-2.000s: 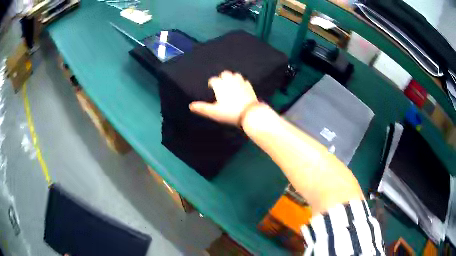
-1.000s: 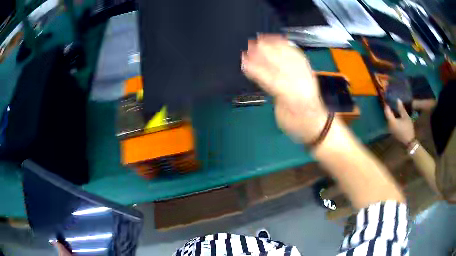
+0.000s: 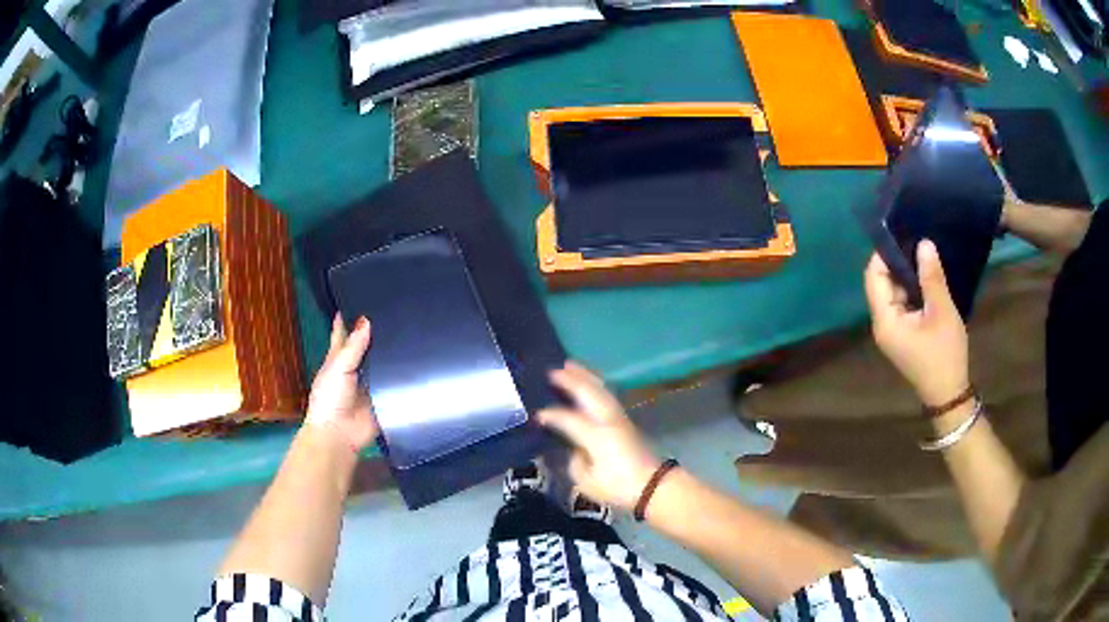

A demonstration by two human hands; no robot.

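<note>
A glossy dark display panel (image 3: 426, 352) lies over a matte black mat (image 3: 493, 292), angled across the bench's front edge. The mat's lower corner overhangs that edge. My left hand (image 3: 344, 389) grips the panel's left edge, thumb on top; its other fingers are partly hidden. My right hand (image 3: 598, 440) is at the mat's right edge, slightly blurred, fingers somewhat apart; whether it grips the mat is unclear.
An orange fixture (image 3: 663, 267) holding a dark screen lies beyond. An orange plate stack (image 3: 268, 310) with a crinkled block (image 3: 183, 292) stands left, beside a black pile (image 3: 49, 328). Another person's hand (image 3: 924, 328) holds a dark panel at right. An orange plate (image 3: 815, 91) lies behind.
The view has swung toward the bench in front. The display panel has moved from the lower left onto the black mat. My right hand has come down to the mat's right edge.
</note>
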